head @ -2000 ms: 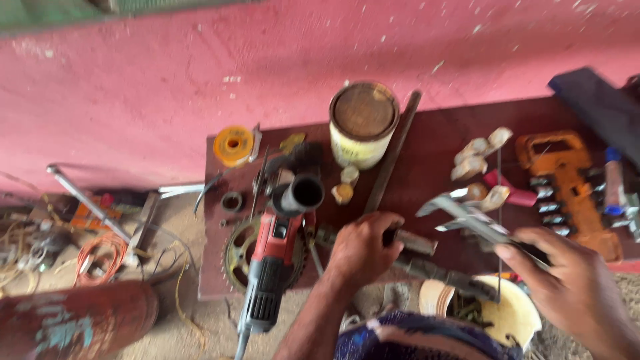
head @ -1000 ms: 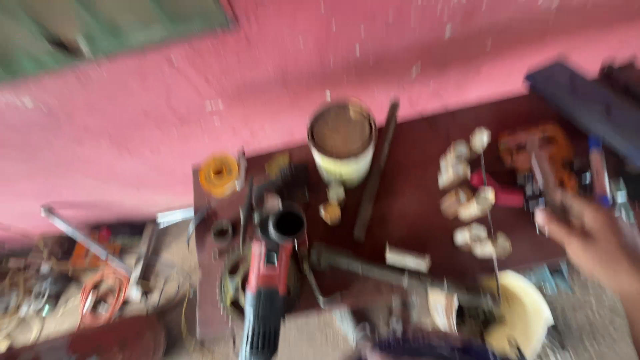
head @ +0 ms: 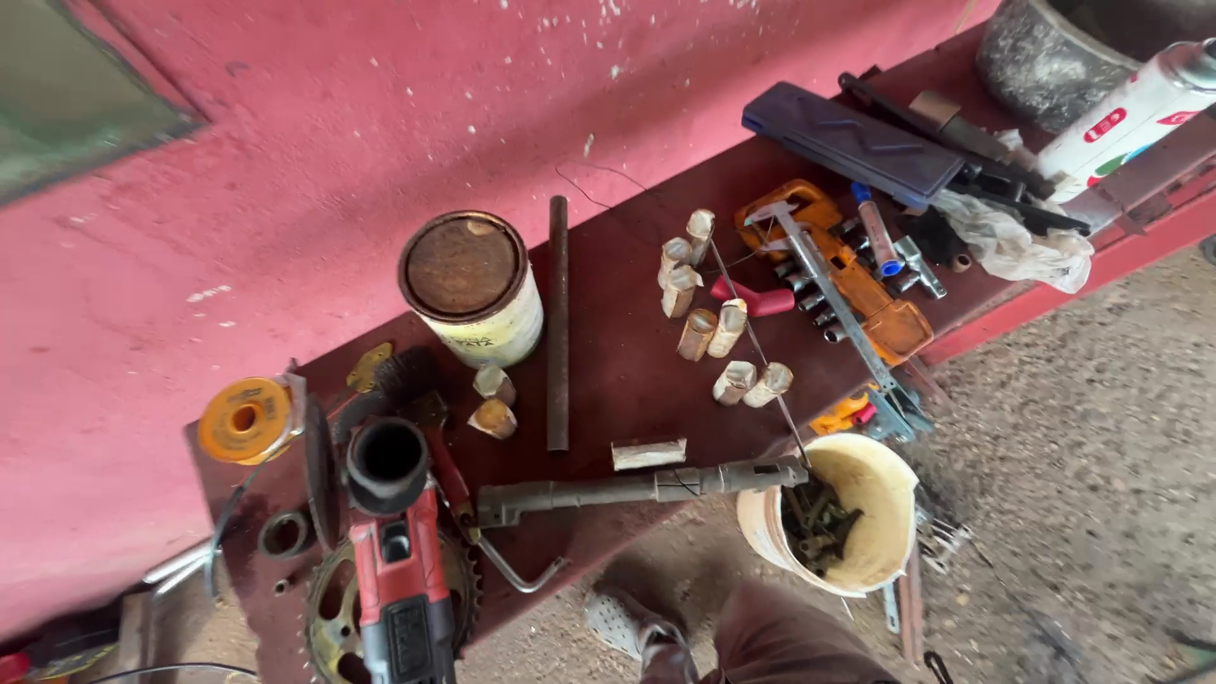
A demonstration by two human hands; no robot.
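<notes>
Neither my left hand nor my right hand is in the frame. A metal vernier caliper (head: 834, 302) lies across an orange socket-set case (head: 860, 285) at the right of the bench. Near the front edge rests a long grey metal tube (head: 589, 493), its right end over a white bucket (head: 867, 560) holding small metal parts. A short pale wrapped piece (head: 649, 454) lies just behind the tube. Several similar wrapped cylinders (head: 697, 332) stand or lie mid-bench beside a thin rod (head: 760, 353). A flat metal bar (head: 559, 323) lies right of a rusty-lidded can (head: 494, 313).
A red and black angle grinder (head: 404, 579) lies over a toothed sprocket (head: 332, 598) at the left, near an orange spool (head: 244, 420). A dark blue case (head: 850, 142), a spray can (head: 1126, 119) and a grey bucket (head: 1045, 66) stand farther right. A concrete floor borders the bench.
Both hands, seen two seconds ago, are out of view. The caliper that was in my right hand now lies on the orange case. The short pale piece now lies behind the tube.
</notes>
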